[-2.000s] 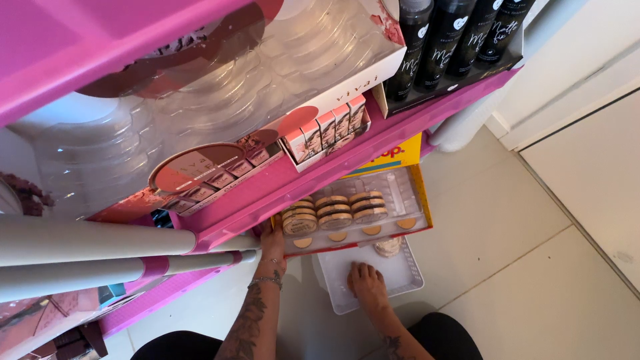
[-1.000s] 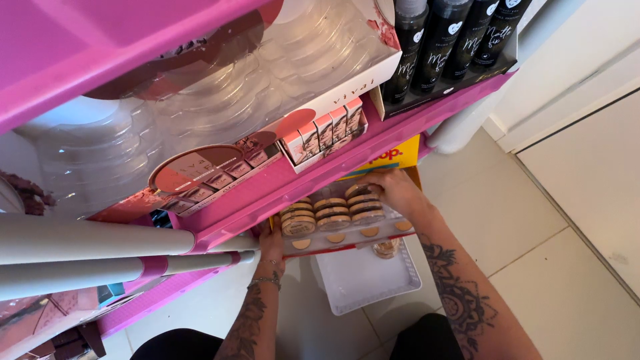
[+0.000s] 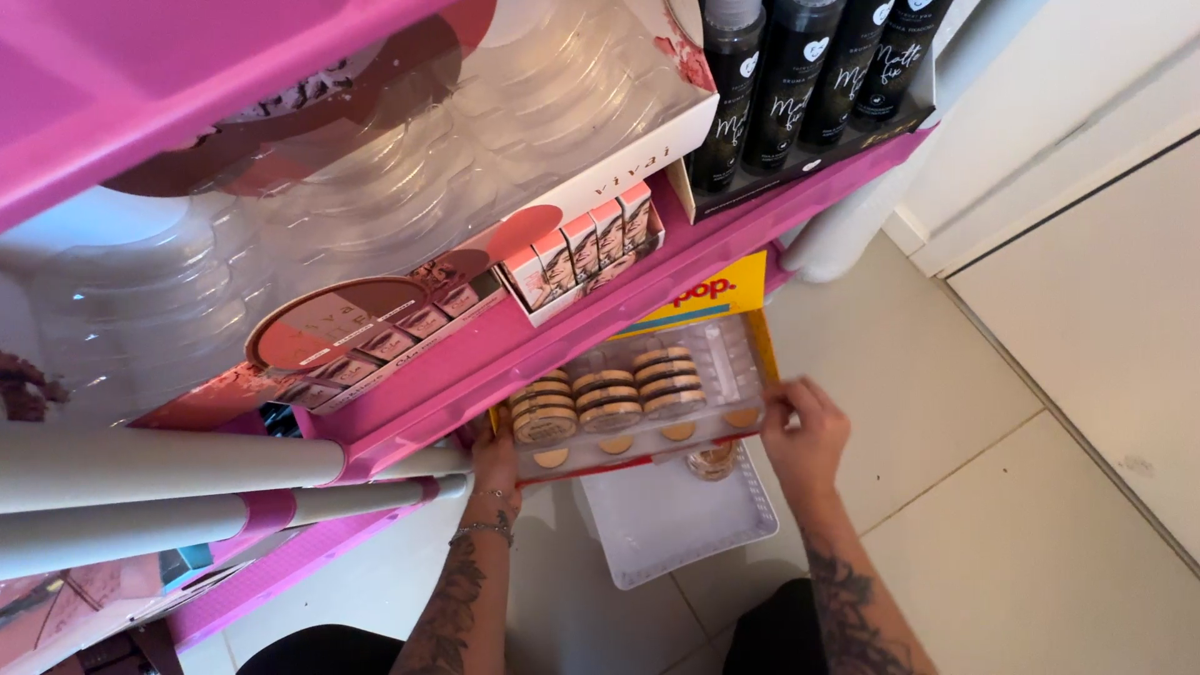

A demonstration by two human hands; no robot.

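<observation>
A yellow and red display box (image 3: 698, 298) with a clear plastic insert juts out from under a pink shelf. Stacked round powder compacts (image 3: 607, 398) fill several of its columns, while the rightmost column shows bare plastic. My left hand (image 3: 495, 459) grips the box's left end, its fingers partly hidden. At the right end, my right hand (image 3: 806, 422) has bent fingers touching or very near the corner; whether it grips cannot be told. Below the box, a white plastic basket (image 3: 694, 553) rests on the floor, with a round compact (image 3: 712, 461) near its far edge.
The pink shelf (image 3: 534, 352) above carries a clear-topped makeup display (image 3: 375, 187), a small carton of boxes (image 3: 586, 253) and dark spray bottles (image 3: 783, 89). Grey shelf posts (image 3: 169, 459) stand at the left. A tiled floor (image 3: 919, 450) and a white door (image 3: 1106, 225) lie to the right.
My right hand was over the basket, then at the box's right column, and is now at the box's right corner. An added layer of compacts shows in the right stack. My left hand has stayed.
</observation>
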